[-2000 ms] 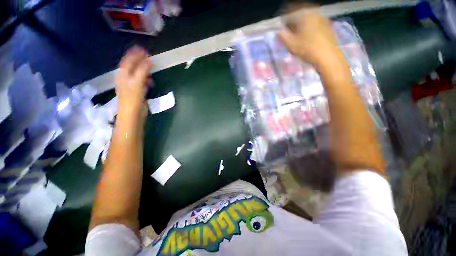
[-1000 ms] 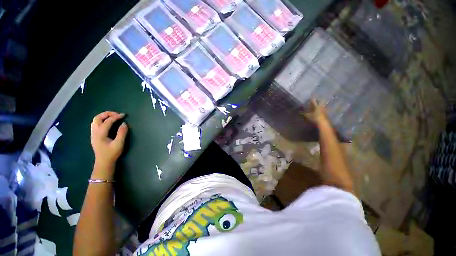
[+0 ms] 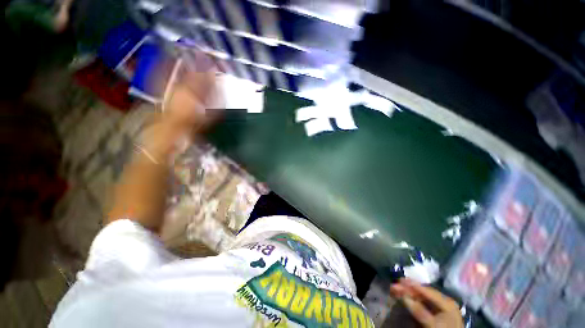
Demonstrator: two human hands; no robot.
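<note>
My left hand point(image 3: 192, 96) is badly blurred at the upper left, beside a blue carton point(image 3: 146, 69) and a white flap or slip point(image 3: 240, 94); I cannot tell whether it holds either. My right hand point(image 3: 428, 303) is low at the bench's near edge, partly cut off by the bottom of the picture, fingers a little apart, with nothing visible in it. It is left of the clear blister tray of keypad phones point(image 3: 478, 266), which runs out of the picture at the lower right.
Stacked open boxes point(image 3: 256, 32) with white flaps stand at the top. White slips point(image 3: 327, 115) lie near them on the green bench point(image 3: 378, 166). Scraps point(image 3: 454, 225) lie beside the tray. A pale rail point(image 3: 423, 112) runs behind. A red object point(image 3: 102, 83) is at the left. Litter covers the floor.
The view has turned left. My left hand has moved from the bench's middle to the boxes. My right hand has left the empty trays below the bench and is at its near edge.
</note>
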